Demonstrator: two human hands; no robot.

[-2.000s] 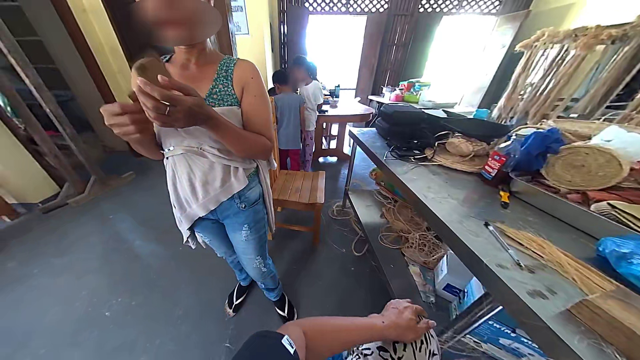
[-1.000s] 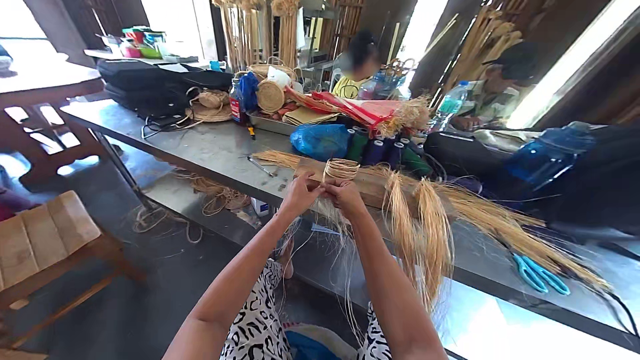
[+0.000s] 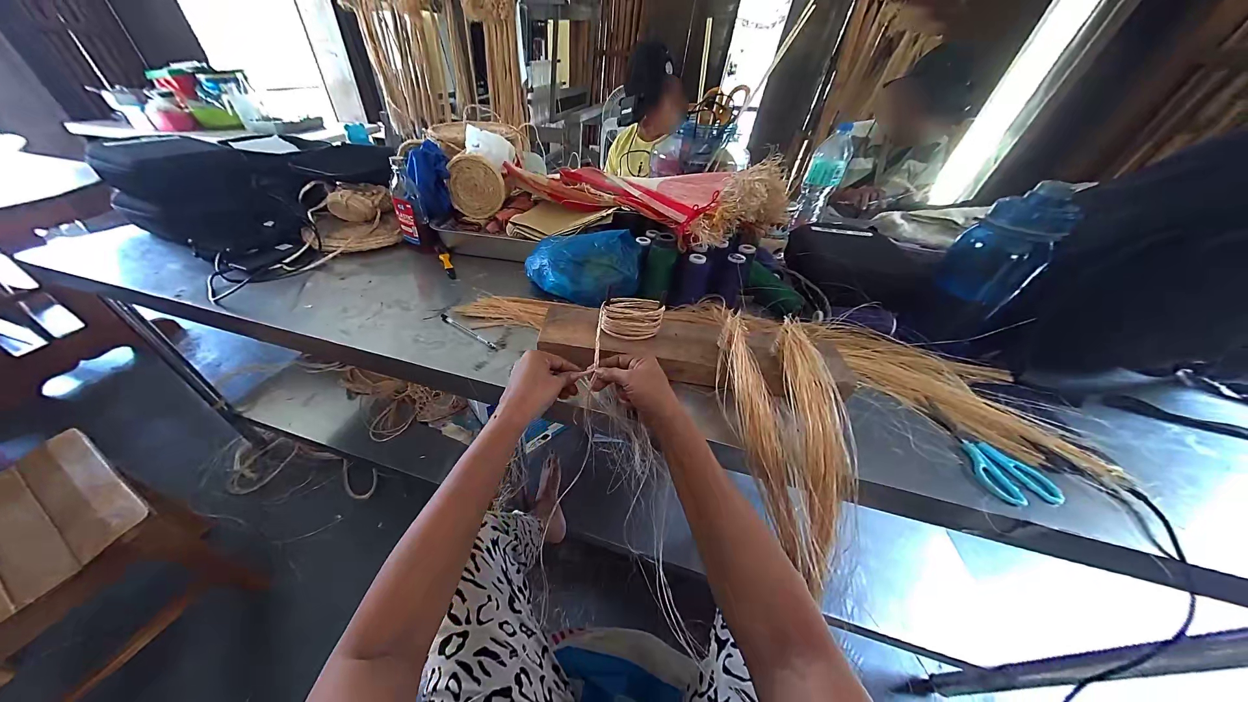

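Observation:
My left hand (image 3: 539, 386) and my right hand (image 3: 632, 380) pinch a thin strand of pale fiber (image 3: 597, 343) between their fingertips, close together at the metal table's front edge. The strand runs up to a small coil of fiber cord (image 3: 632, 319) on a wooden block (image 3: 682, 353). Two bundles of straw-coloured fiber (image 3: 756, 405) hang over the block's right part and down past the table edge. Loose thin fibers (image 3: 639, 468) dangle below my hands. Longer fibers (image 3: 907, 390) lie to the right of the block, with blue-handled scissors (image 3: 1011, 475) beside them.
A pen (image 3: 470, 332) lies left of the block. Behind it are a blue plastic bag (image 3: 585, 265), thread spools (image 3: 694, 278), a bottle (image 3: 405, 205) and a cutter (image 3: 446, 263). Black bags (image 3: 214, 190) stand far left. Two people sit beyond the table. A wooden chair (image 3: 68, 517) stands lower left.
The view has swung far to the right from a standing person to the table. Two seconds ago one hand rested near my lap; now both are at the table edge, holding the strand.

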